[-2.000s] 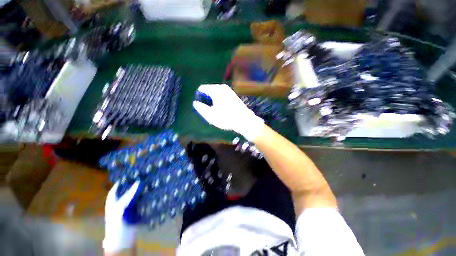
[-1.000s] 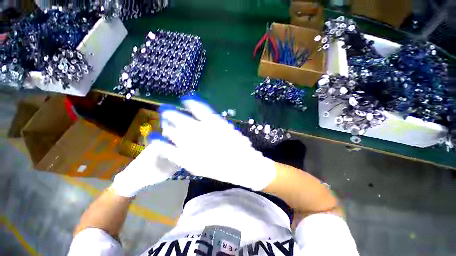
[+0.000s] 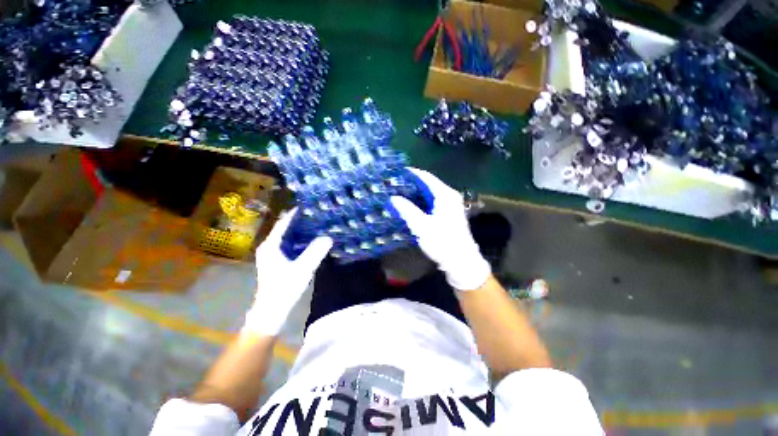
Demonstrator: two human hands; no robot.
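Observation:
A blue PCB panel (image 3: 345, 183) with rows of small shiny parts is held above my lap, its far edge over the bench edge; it is slightly blurred. My left hand (image 3: 290, 264), in a white glove with blue fingertips, grips its near left corner. My right hand (image 3: 437, 221), gloved the same, grips its right edge. Both thumbs lie on top of the panel; the fingers beneath are partly hidden. A square stack of panels (image 3: 256, 77) sits on the bench beyond, to the left. A small heap of single boards (image 3: 465, 126) lies to the right.
A small open carton (image 3: 482, 91) holds thin blue strips and red-handled cutters (image 3: 441, 38). Wired board piles (image 3: 682, 119) fill white trays (image 3: 141, 60) at both sides of the green bench (image 3: 375, 51). Below left are a yellow basket (image 3: 223, 241) and a large cardboard box (image 3: 136, 251).
My hands have moved apart from their overlap over the panel, and the panel now shows flat between them. Its far edge has come forward over the bench edge. The view has shifted slightly.

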